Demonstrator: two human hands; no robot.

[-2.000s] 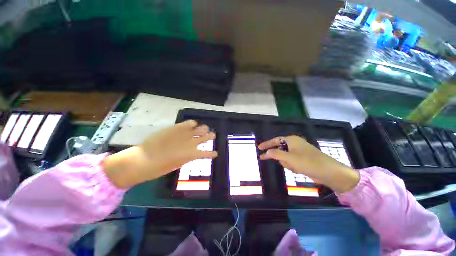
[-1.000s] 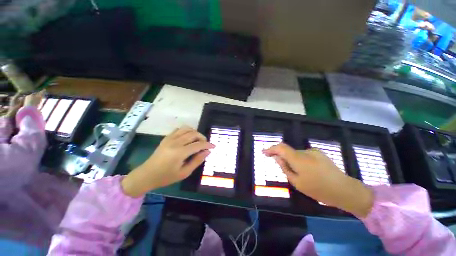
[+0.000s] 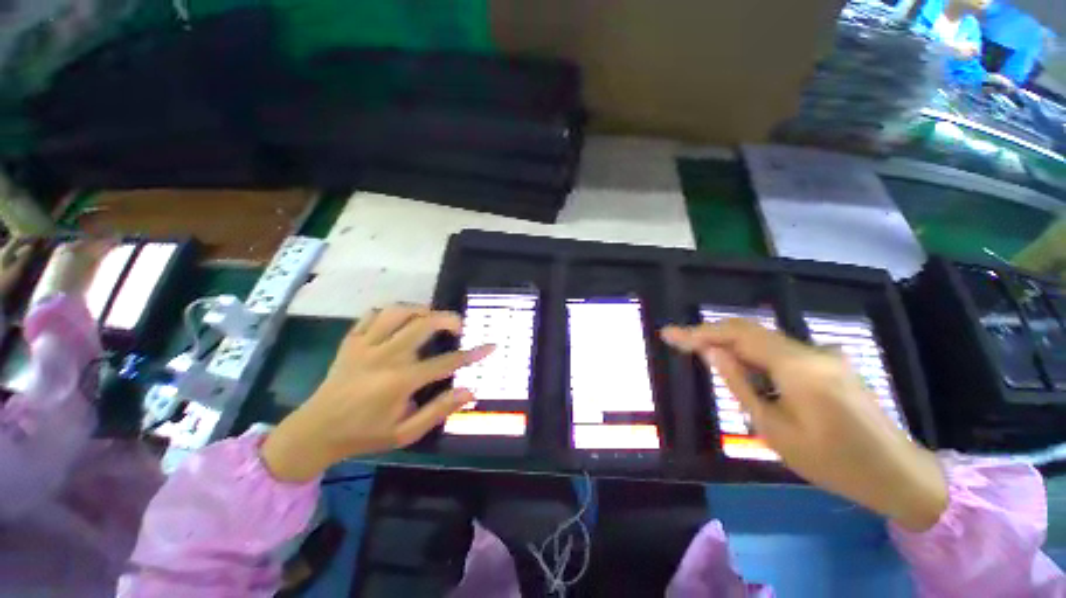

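A black phone tray (image 3: 549, 252) lies in front of me with four upright phones in its slots. Their screens are lit white. The leftmost phone (image 3: 503, 374) and the third phone (image 3: 745, 447) show an orange-red bar low down. The second phone (image 3: 610, 362) is nearly all white. The fourth phone (image 3: 844, 336) shows lines of text. My left hand (image 3: 374, 380) is over the leftmost phone's left side, fingers apart, a fingertip at its screen. My right hand (image 3: 807, 409) is over the third phone, partly hiding it, its fingertips near the divider beside the second phone. Both hands look empty.
A white power strip (image 3: 251, 339) with plugs stands left. Beyond it another person's pink sleeve (image 3: 59, 350) and hand reach over lit phones (image 3: 143, 286). Stacked trays with dark phones (image 3: 999, 333) are right. A thin white cable (image 3: 565, 549) hangs at the front edge. Black trays (image 3: 444, 129) lie behind.
The view has shifted. My right hand has moved from the second phone to the right, over the third. My left hand's fingers have spread at the leftmost phone. The second phone's orange bar is gone.
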